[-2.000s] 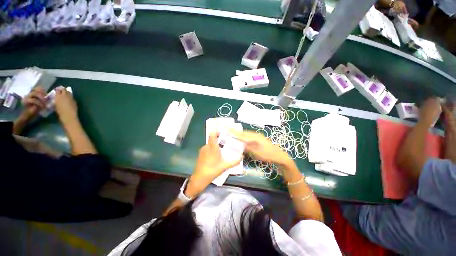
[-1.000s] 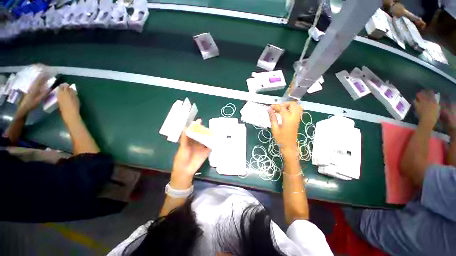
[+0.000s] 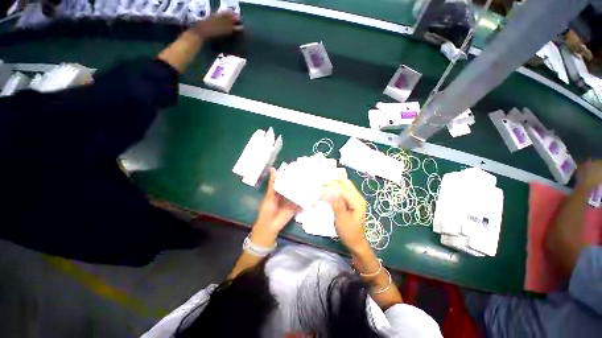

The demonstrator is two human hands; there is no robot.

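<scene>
My left hand (image 3: 272, 210) is at the left side of white box blanks (image 3: 307, 178), with its fingers gripping their left edge. My right hand (image 3: 348, 206) lies on the right side of the same blanks, fingers bent over them; whether it grips them is hard to tell. More white card shows under the blanks, just below my hands. White folded cartons (image 3: 256, 157) with pointed flaps stand to the left. A stack of small white cards (image 3: 371, 160) lies to the right, beside a loose tangle of pale rings (image 3: 396, 191).
A reserve blank stack (image 3: 470, 210) lies at right, beside a red mat (image 3: 542, 231). A metal rail (image 3: 297, 119) parts the worktop from the belt, where product packs (image 3: 317, 59) lie. A slanting grey post (image 3: 488, 66) rises at right. A person in dark clothing reaches across at left.
My left hand has let go of the folded piece and now holds blanks. My right hand has moved from the small cards to the blanks. The person at left has reached over the belt. The view has shifted.
</scene>
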